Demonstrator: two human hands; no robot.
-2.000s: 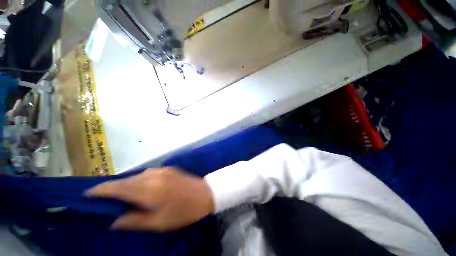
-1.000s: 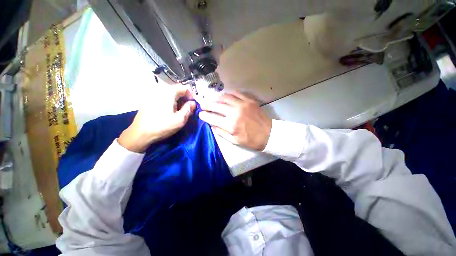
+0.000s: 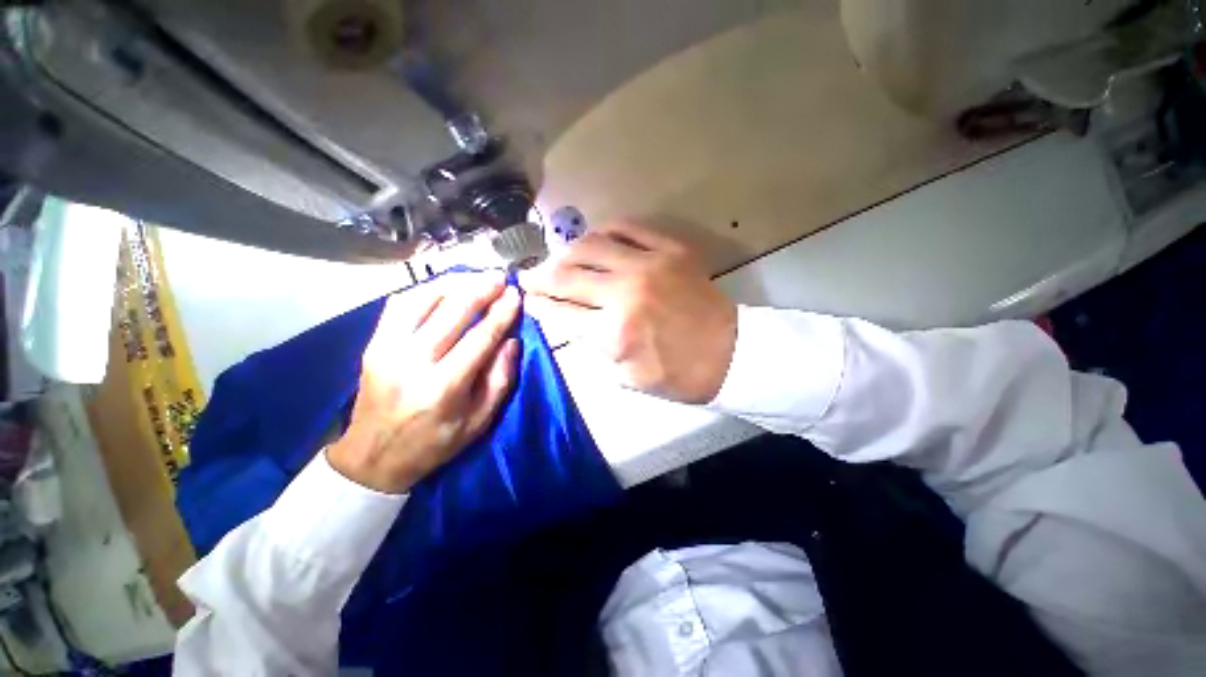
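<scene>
A royal-blue, slightly shiny garment piece (image 3: 509, 443) lies over the table's front edge and runs up to the sewing machine's needle area. My left hand (image 3: 437, 377) lies on the cloth, its fingertips together on the cloth edge just in front of the needle area. My right hand (image 3: 648, 311) is at the right side of the same edge, fingertips at the cloth's tip beside the knurled knob (image 3: 521, 245). The fingertips of both hands are close together. The presser foot and needle are hidden behind the knob and in the lamp's glare.
The machine head (image 3: 238, 119) spans the upper left above my hands. A dark reddish tool (image 3: 1008, 119) lies on the bed at upper right. Cardboard with yellow printed tape (image 3: 156, 351) is at left. A printed scale (image 3: 688, 447) runs along the table's front edge.
Both hands came to the needle area with the blue cloth. Since a second ago, my left hand has turned flatter over the cloth edge, and the view has moved closer to the machine head.
</scene>
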